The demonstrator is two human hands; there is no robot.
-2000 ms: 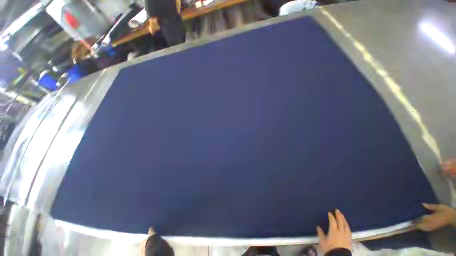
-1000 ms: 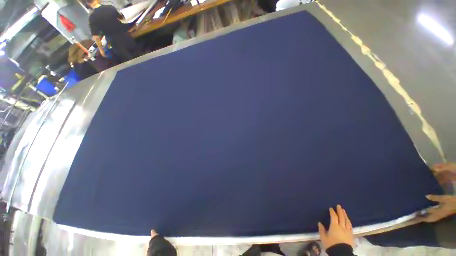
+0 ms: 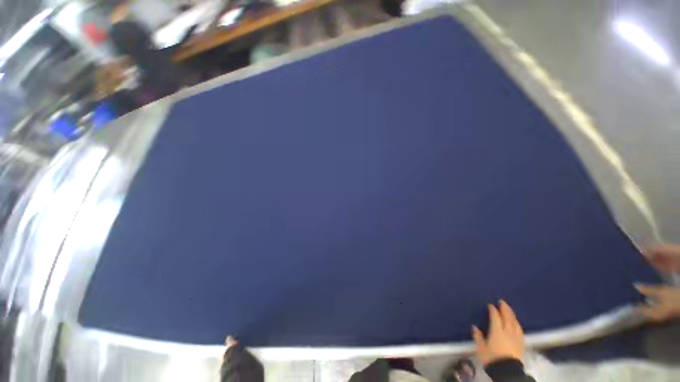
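The navy fabric ply (image 3: 350,186) lies flat across the grey table (image 3: 641,112). A white paper strip (image 3: 417,349) shows along its near edge. My right hand (image 3: 505,336) rests on the near edge at the lower right, palm down, fingers apart, holding nothing that I can see. My left hand (image 3: 231,342) is at the near edge at the lower left; only a bit of it shows past the dark sleeve, and its fingers are hidden. The frame is blurred.
Another person's hands (image 3: 660,298) are at the cloth's near right corner. A person in dark clothes (image 3: 134,45) is beyond the table at the upper left, near a wooden-edged bench (image 3: 261,24). A yellowish seam line (image 3: 589,130) runs along the table at right.
The view has shifted slightly and blurred. The far person has moved left across the view. The other person's hands have come together at the right corner. My hands stay at the near edge.
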